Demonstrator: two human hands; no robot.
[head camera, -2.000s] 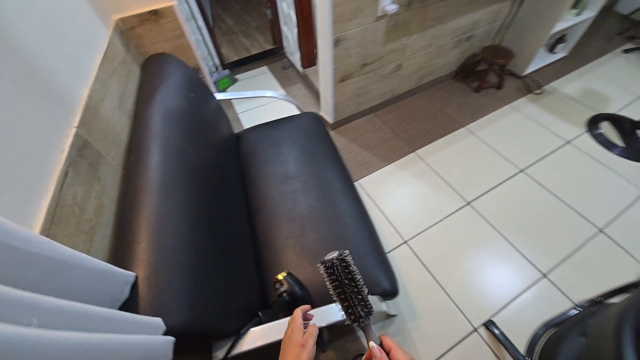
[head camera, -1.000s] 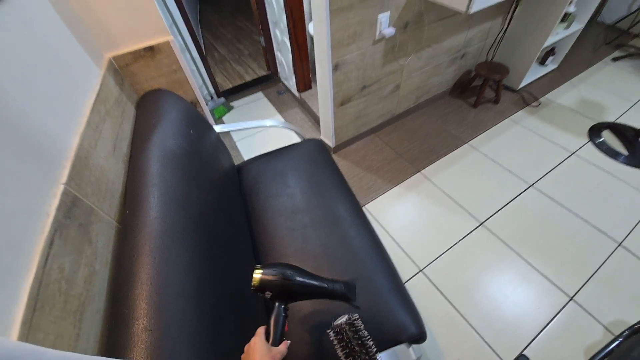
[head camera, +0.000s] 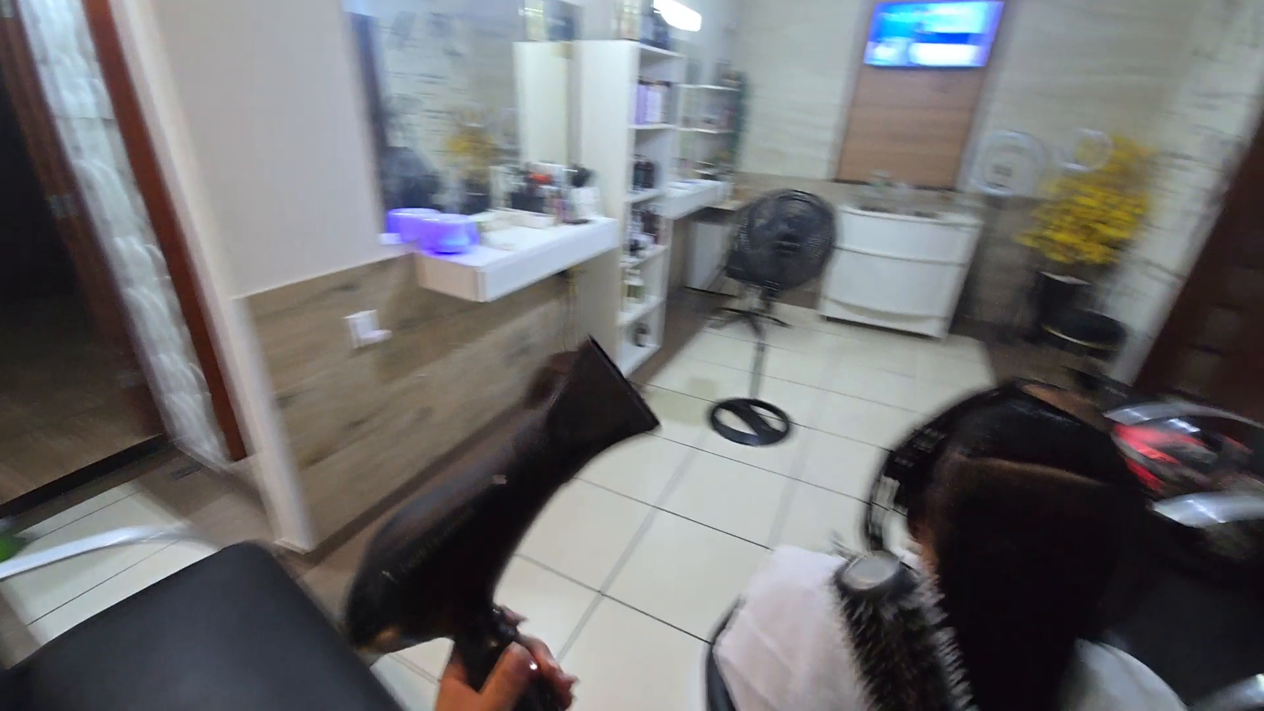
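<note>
My left hand (head camera: 509, 676), at the bottom edge, grips the handle of a black hair dryer (head camera: 474, 513). The dryer's flat nozzle points up and to the right. A round hair brush (head camera: 904, 637) with dark bristles stands at the lower right, against a seated person's dark hair (head camera: 1037, 553). My right hand and the brush's handle are out of view. A white towel or cloth (head camera: 790, 627) lies over the person's shoulder, left of the brush. The picture is blurred.
A black padded bench (head camera: 207, 642) is at the lower left. Beyond the tiled floor stand a black pedestal fan (head camera: 780, 242) and a white cabinet (head camera: 899, 272). A white wall counter (head camera: 533, 257) juts out beside a mirror and shelves (head camera: 647, 197).
The view has swung up and right from the bench to the room and the seated person. The dryer, low over the bench before, is now raised, with its nozzle pointing up.
</note>
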